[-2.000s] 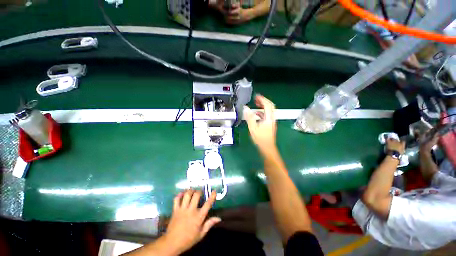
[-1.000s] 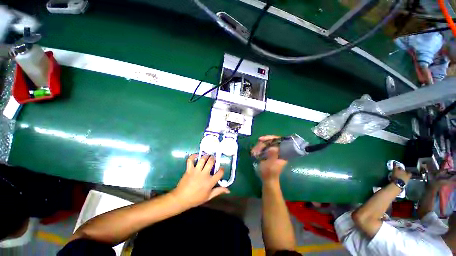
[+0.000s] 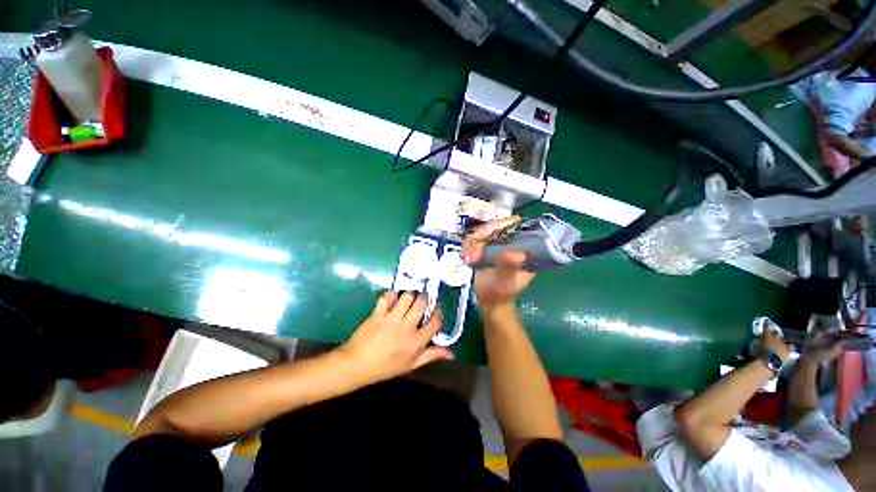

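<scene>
Two white loop-shaped plastic housings lie side by side on the green bench, the left housing (image 3: 420, 261) and the right housing (image 3: 462, 309). My left hand (image 3: 392, 332) rests with its fingertips on their lower part. My right hand (image 3: 501, 274) holds the grey electric screwdriver (image 3: 540, 242), tilted nearly level, at the front plate of the screw feeder (image 3: 504, 176). The screwdriver's tip is hidden by my hand and cannot be made out. The feeder is a silver-white box with a red switch, just beyond the housings.
A red bin (image 3: 117, 101) with a grey-white bottle (image 3: 72, 82) and green marker stands at far left. A clear bag (image 3: 706, 231) hangs by the sloping grey post at right. The black cable (image 3: 624, 233) runs right. A white tray (image 3: 197, 370) is below the bench edge. Another worker sits at right.
My right hand has taken hold of the screwdriver and moved with it left to the feeder's front. The housings now lie evenly side by side under my left fingers. The view has turned.
</scene>
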